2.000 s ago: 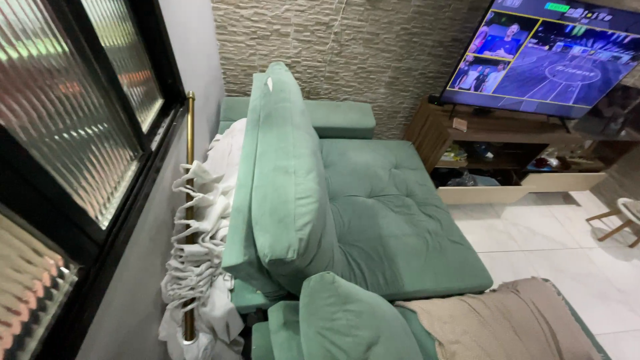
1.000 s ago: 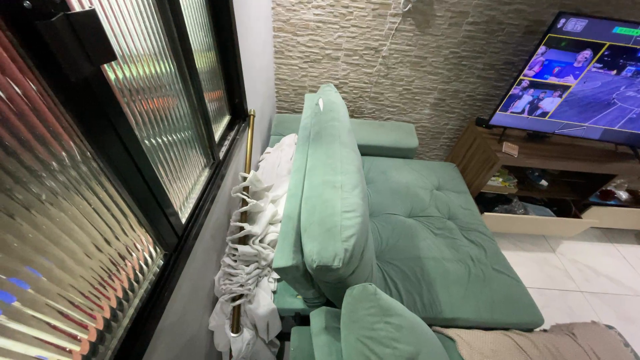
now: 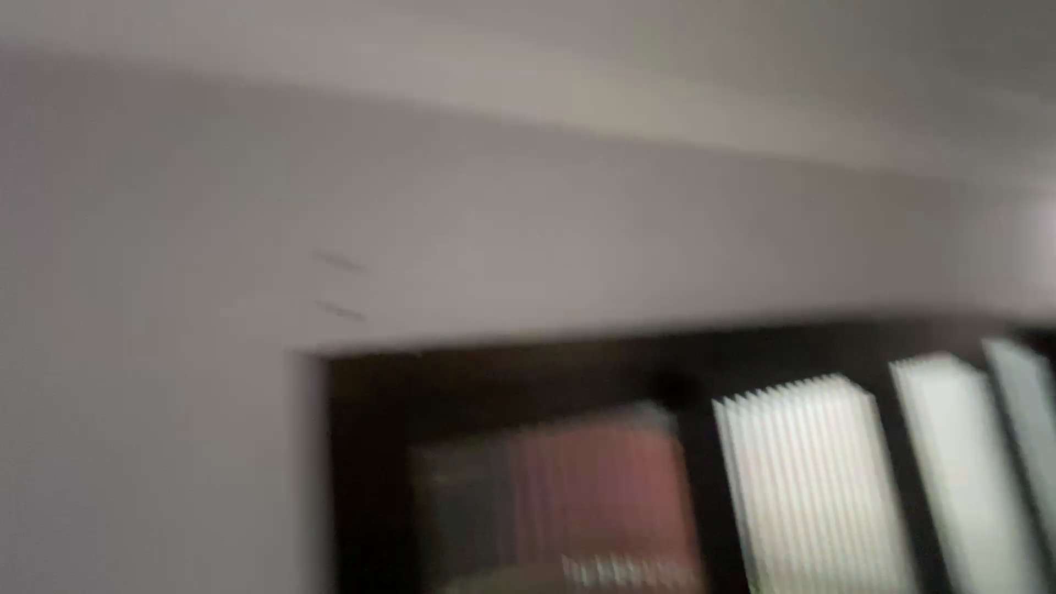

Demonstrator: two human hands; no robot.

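Observation:
Neither my left hand nor my right hand is in the picture. The view is blurred and takes in the upper part of a dark-framed window [image 3: 528,363] with ribbed glass panes. One pane [image 3: 602,495] looks reddish, while the pane [image 3: 817,487] to its right is pale and bright. Two short dark marks [image 3: 340,262] show on the plain wall above the frame's left corner.
A light grey wall [image 3: 165,330] surrounds the top and left side of the window frame. Above it, a pale ceiling edge [image 3: 577,99] slants down toward the right.
The view has swung up to the upper wall and ceiling. The green sofa, white curtain on its brass rod and television, seen earlier, are out of view.

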